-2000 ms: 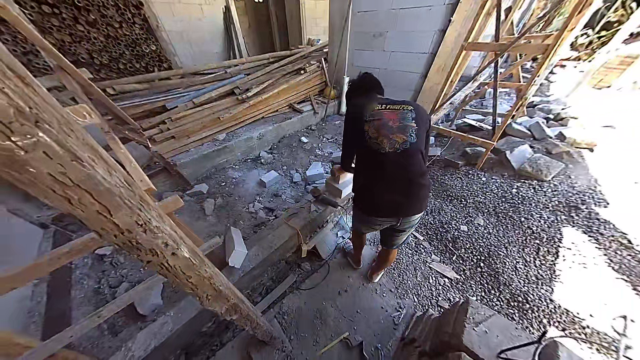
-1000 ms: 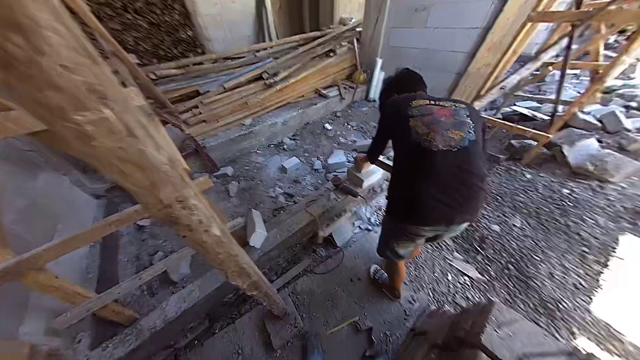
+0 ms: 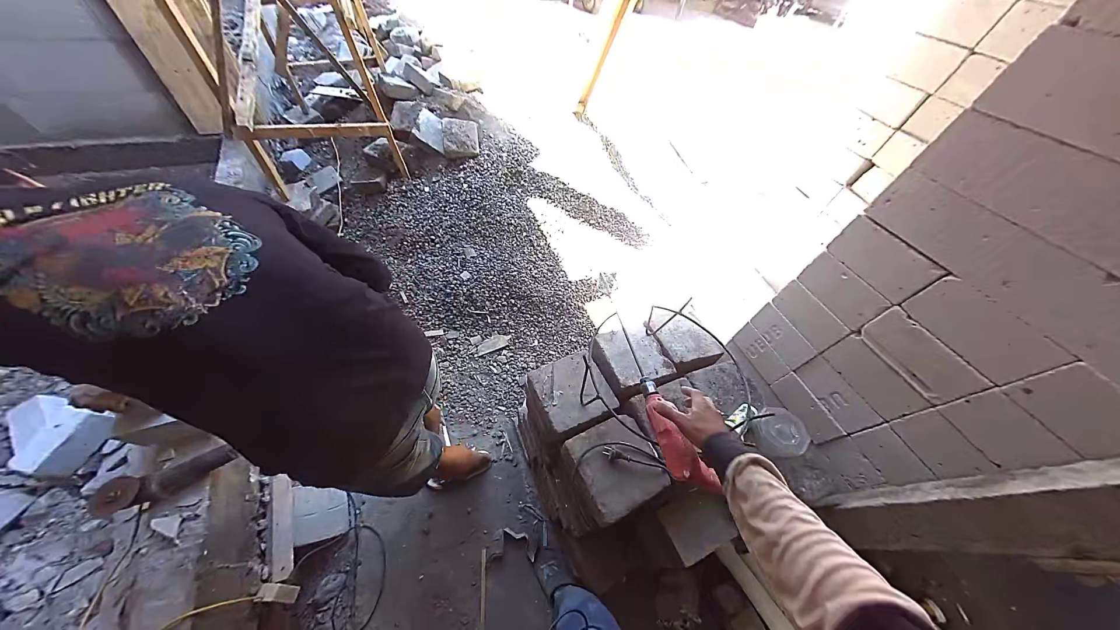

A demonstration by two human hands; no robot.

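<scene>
My right hand (image 3: 696, 418) rests on the body of a red corded power tool (image 3: 678, 451) with a long thin bit or rod at its front; whether the fingers are closed round it is unclear. The tool lies on a stack of grey paving blocks (image 3: 573, 394). Its black cable (image 3: 626, 451), with a plug, loops over the blocks. Beside my hand are a clear plastic container (image 3: 781, 432) and a small crumpled packet (image 3: 742, 416). My left hand is not in view.
A co-worker in a dark T-shirt (image 3: 306, 350) bends over at the left, close by. A block wall (image 3: 945, 332) rises at the right. Gravel (image 3: 481, 254) and rubble (image 3: 416, 96) lie ahead, near a timber frame (image 3: 315, 130). Cables cross the ground at lower left.
The view has swung far to the right. My right arm has come into view, its hand at the red tool. The co-worker stays bent over.
</scene>
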